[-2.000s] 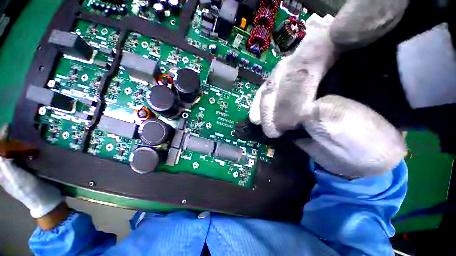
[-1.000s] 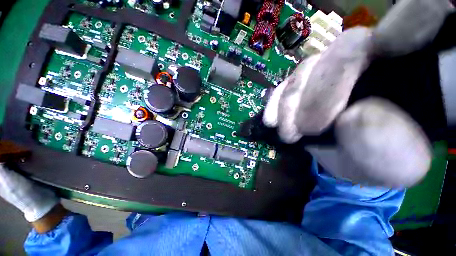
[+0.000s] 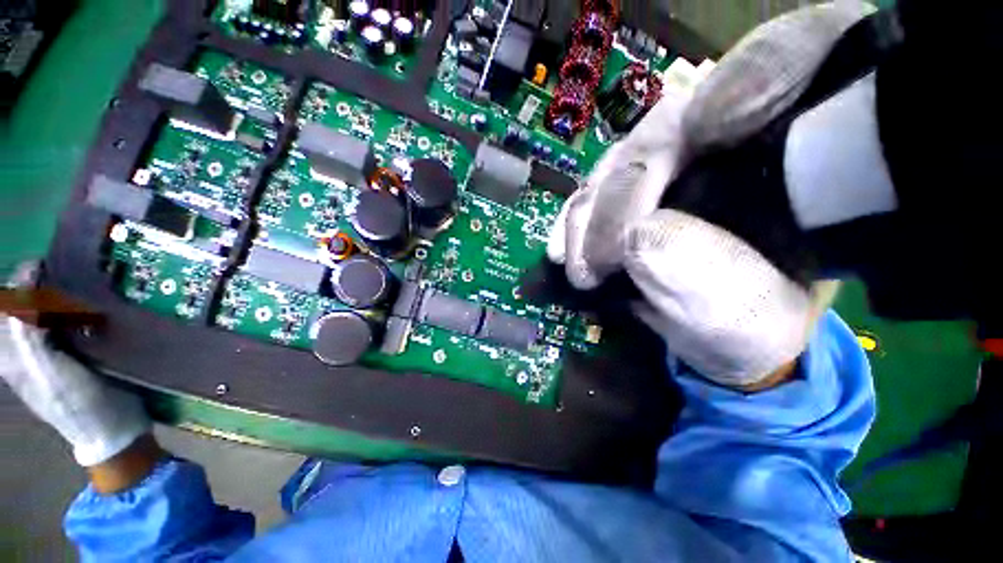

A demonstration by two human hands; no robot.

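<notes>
A green circuit board crowded with parts lies in a dark carrier frame. My right hand, in a white glove, is closed around a thick black electric screwdriver with a pale label. Its dark front end points at the board, right of the round black capacitors; the tip's exact contact is hidden or blurred. My left hand, gloved, grips the frame's near left corner beside an orange-brown tab. Its fingers are partly cut off by the picture's edge.
Dark red toroidal inductors and a pale white part stand at the board's far side. A green surface shows at the right and more green at the far left. Blue sleeves and clothing lie along the near edge.
The screwdriver and my right hand moved right, then back left over the board, with the label in view again. My left hand stays at the corner. The view has shifted slightly.
</notes>
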